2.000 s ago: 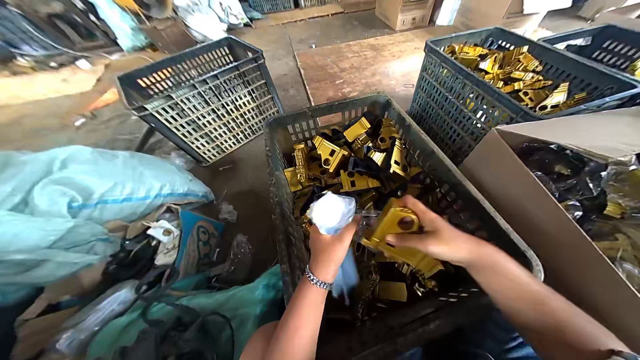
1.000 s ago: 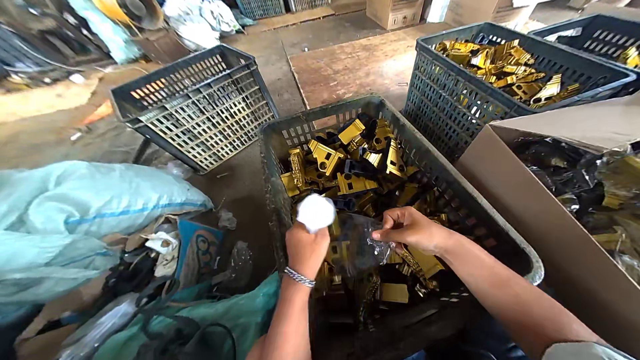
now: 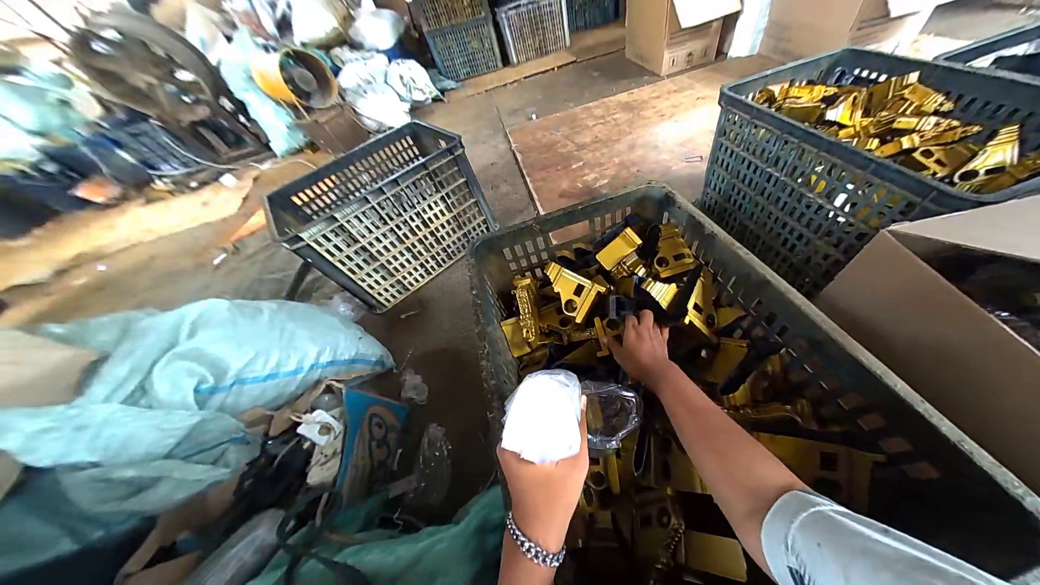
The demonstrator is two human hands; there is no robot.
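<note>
My left hand [image 3: 543,475], with a chain bracelet at the wrist, is closed around a bundle of clear plastic bags [image 3: 543,416] with a white top. One bag [image 3: 609,414] hangs loose from its right side. My right hand [image 3: 642,348] reaches down among gold-coloured bracket-like parts [image 3: 575,291] and black pieces in the dark plastic crate [image 3: 780,313]. Its fingers touch a part by a black piece, but whether they grip it is hidden.
A slatted crate [image 3: 390,236] stands tilted at the left, near pale blue woven sacks [image 3: 236,349]. Another crate [image 3: 800,162] of gold parts and an open cardboard box [image 3: 934,309] flank the right side. A wooden board [image 3: 601,146] lies on the floor beyond.
Two seconds ago my right hand held a gold part beside the bags; a second ago it was at the loose clear bag. Now it has moved forward, down into the crate's parts.
</note>
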